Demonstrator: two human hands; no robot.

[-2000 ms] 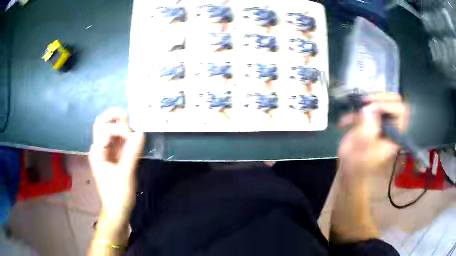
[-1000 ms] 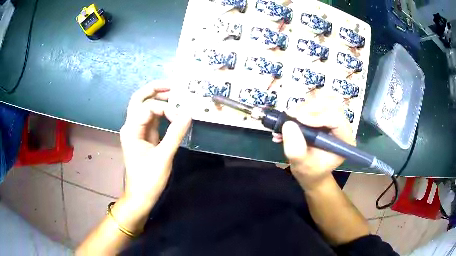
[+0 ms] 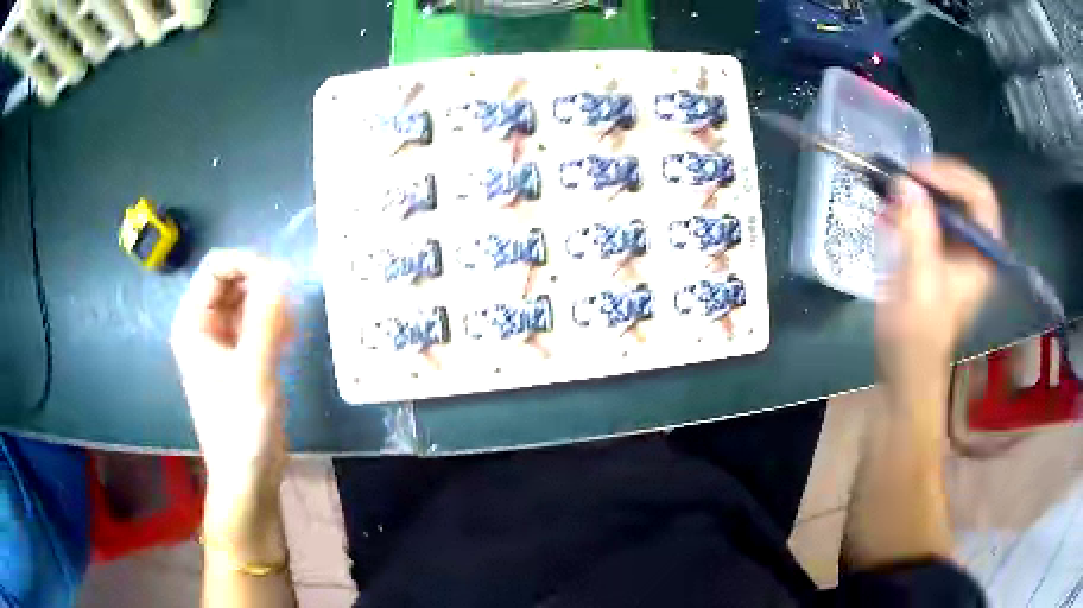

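Observation:
A cream fixture board [image 3: 552, 214] lies on the green mat, holding rows of small blue-white circuit assemblies [image 3: 612, 305]. My right hand [image 3: 938, 255] grips the dark soldering iron [image 3: 968, 226] over the clear plastic tub [image 3: 819, 244]; the iron's tip points left past the tub's far left edge, blurred. The tub holds silvery crumbs. My left hand [image 3: 238, 321] is left of the board, not touching it, fingers curled with fingertips together. Any solder wire in it is too fine to make out.
A yellow and black counter [image 3: 147, 234] sits left of my left hand. Cream notched plates [image 3: 89, 36] are at the back left. A green base [image 3: 520, 36] stands behind the board, a blue station [image 3: 831, 30] behind the tub. Clear trays [image 3: 1045, 101] are far right. Red stools [image 3: 149, 505] are below the mat's edge.
My right hand has moved with the iron from the board's near left part to over the tub. My left hand has drawn away leftward from the board. The camera view has also shifted.

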